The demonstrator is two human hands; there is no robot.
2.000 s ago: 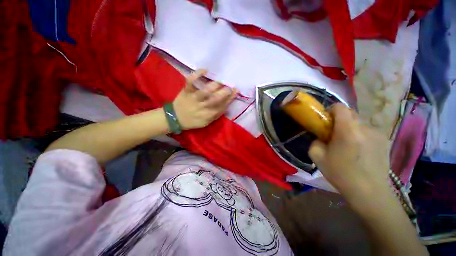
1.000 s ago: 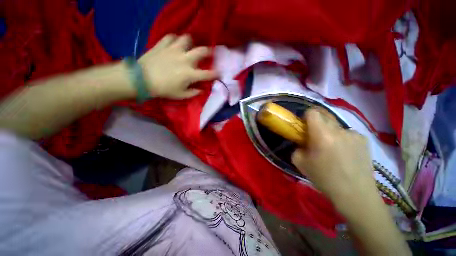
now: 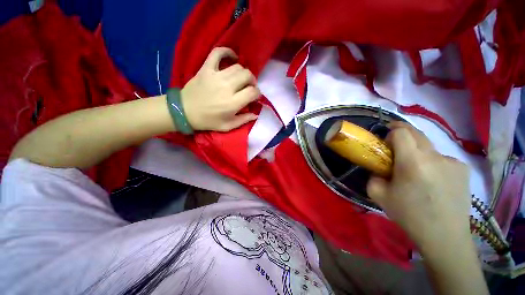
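The red-and-white garment (image 3: 322, 204) lies spread in front of me, with white inner faces and narrow red strips along the seams. My right hand (image 3: 423, 173) is closed on the yellow-orange wooden handle of the steam iron (image 3: 337, 164). The iron rests on the garment, its tip pointing left; its underside is hidden. My left hand (image 3: 221, 95), with a green bangle at the wrist, lies on the red cloth left of the iron, fingers bent at the edge of a white part. Whether its fingers pinch the cloth is unclear.
Crumpled red cloth (image 3: 63, 75) lies at the left beside a blue surface (image 3: 135, 43) with loose white threads. A coiled hose (image 3: 489, 233) runs from behind the iron at the lower right. A pink pad (image 3: 512, 187) shows at the right edge.
The garment lies differently, with more red cloth across the top than two seconds ago. Since one second ago, my left hand has bent its fingers and the iron has shifted slightly right.
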